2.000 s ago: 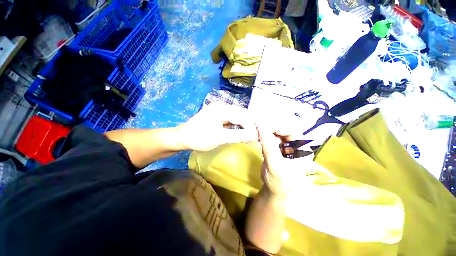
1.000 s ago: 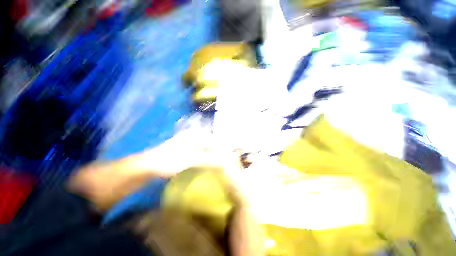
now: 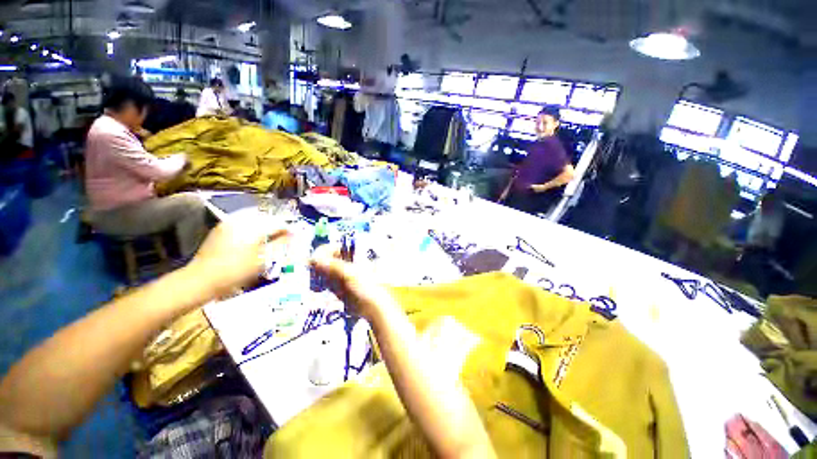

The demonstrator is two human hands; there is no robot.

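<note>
A mustard jacket (image 3: pixel 627 359) lies spread on the white-topped table (image 3: pixel 502 224), in front and to the right. A hanger hook (image 3: pixel 530 337) stands up at its neck, beside a glittering trim strip (image 3: pixel 566 360). My left hand (image 3: pixel 237 251) is raised above the table's near left part, fingers pointing right. My right hand (image 3: pixel 345 280) is raised close to its right, the forearm crossing over the jacket. The fingertips are small and washed out. I cannot make out a needle, thread or other thing in them.
A green-topped bottle (image 3: pixel 321 229) stands behind my hands. Black scissors (image 3: pixel 534 251) and more dark tools (image 3: pixel 685 285) lie on the table. Folded mustard jackets (image 3: pixel 179 359) are at lower left. A person in pink (image 3: pixel 116 166) sits at left; a person in purple (image 3: pixel 542 166) is across the table.
The view has swung up from my lap to the whole table and room. My hands have left the jacket cloth and are raised apart in the air.
</note>
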